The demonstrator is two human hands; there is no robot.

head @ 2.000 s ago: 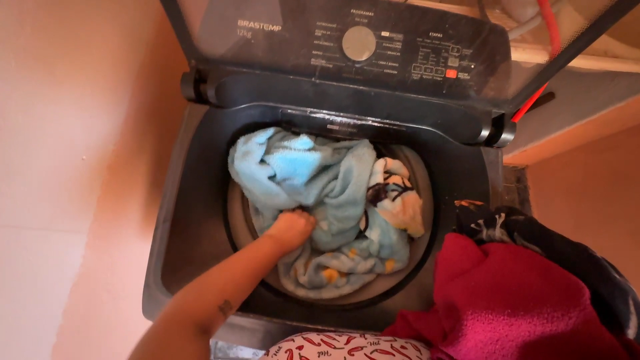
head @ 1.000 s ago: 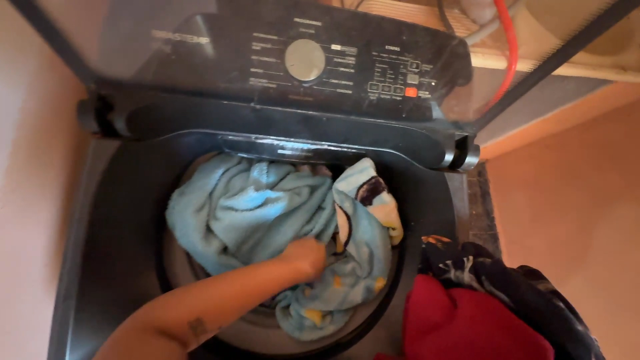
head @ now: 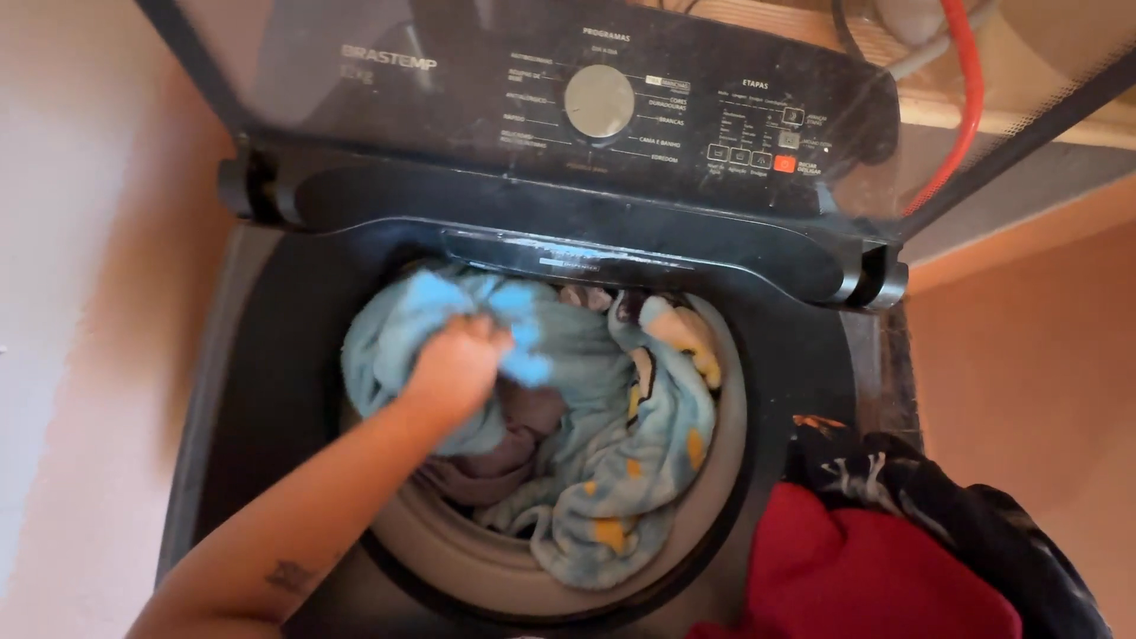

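My left hand (head: 461, 364) is closed on a fold of a light blue plush blanket (head: 577, 355) at the upper left of the washing machine's drum. The blanket, patterned with yellow and dark shapes, curls down the drum's right side and lies over its rim (head: 710, 541). Below my hand a brownish-mauve cloth (head: 506, 453) shows in a gap in the blanket. My right hand is outside the view.
The raised clear lid (head: 479, 133) stands before the control panel with its round knob (head: 599, 101). A red cloth (head: 852, 568) and a black printed cloth (head: 958, 515) lie at the machine's right front corner. A red hose (head: 967, 98) runs behind at the right.
My left hand has moved from the middle of the blanket to its upper left part. The blanket has shifted, and the brownish-mauve cloth now shows beneath it.
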